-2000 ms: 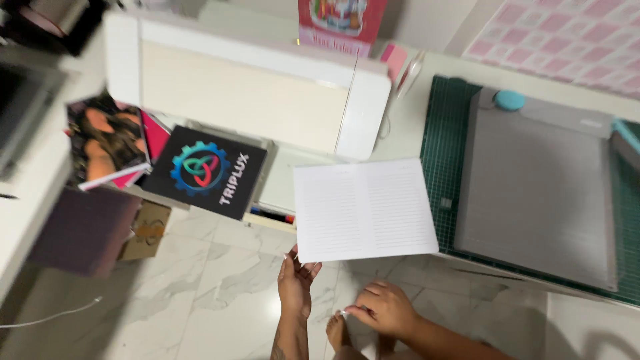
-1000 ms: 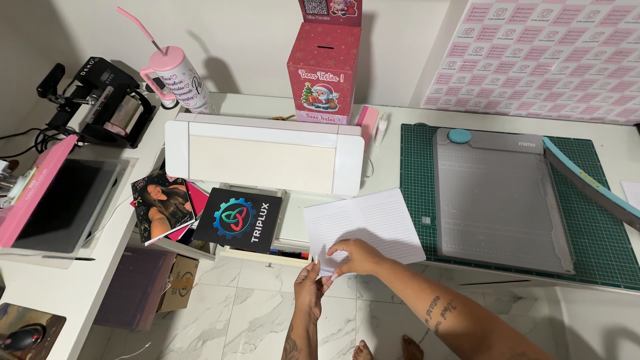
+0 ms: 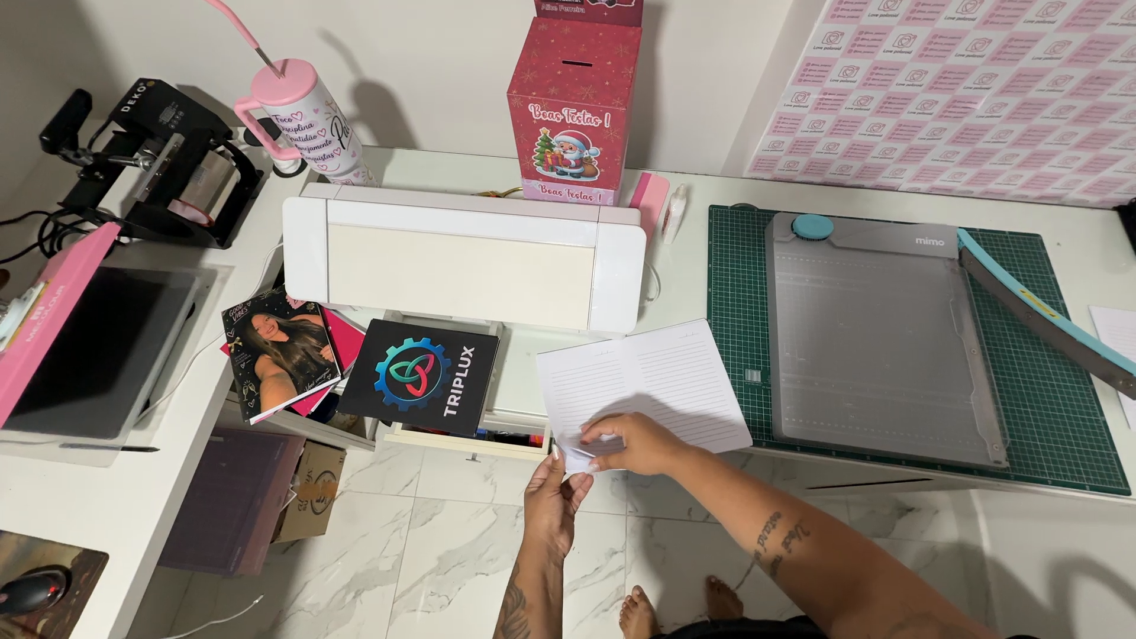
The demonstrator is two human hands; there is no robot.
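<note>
Lined paper sheets (image 3: 683,382), with a fold line down the middle, lie at the table's front edge between the white cutting machine and the green cutting mat. My left hand (image 3: 555,501) pinches their near left corner between thumb and fingers. Over that same corner my right hand (image 3: 635,444) is bent, its fingers at a curled-up part of the paper. Whether the right fingers grip the sheet or only touch it, I cannot tell. A black-covered notebook (image 3: 422,377) with a gear logo rests left of the paper, over an open drawer.
Behind the paper stands the white cutting machine (image 3: 461,266). A grey guillotine paper trimmer (image 3: 874,337) sits on the green cutting mat (image 3: 1029,293) at right. The open drawer (image 3: 470,442) juts out at the front. At left are a heat press (image 3: 98,346), a mug press (image 3: 177,169) and a pink-lidded tumbler (image 3: 302,115).
My right hand has moved up from below the paper to its near left corner, beside my left hand. That corner is now curled. The view has shifted and become sharper.
</note>
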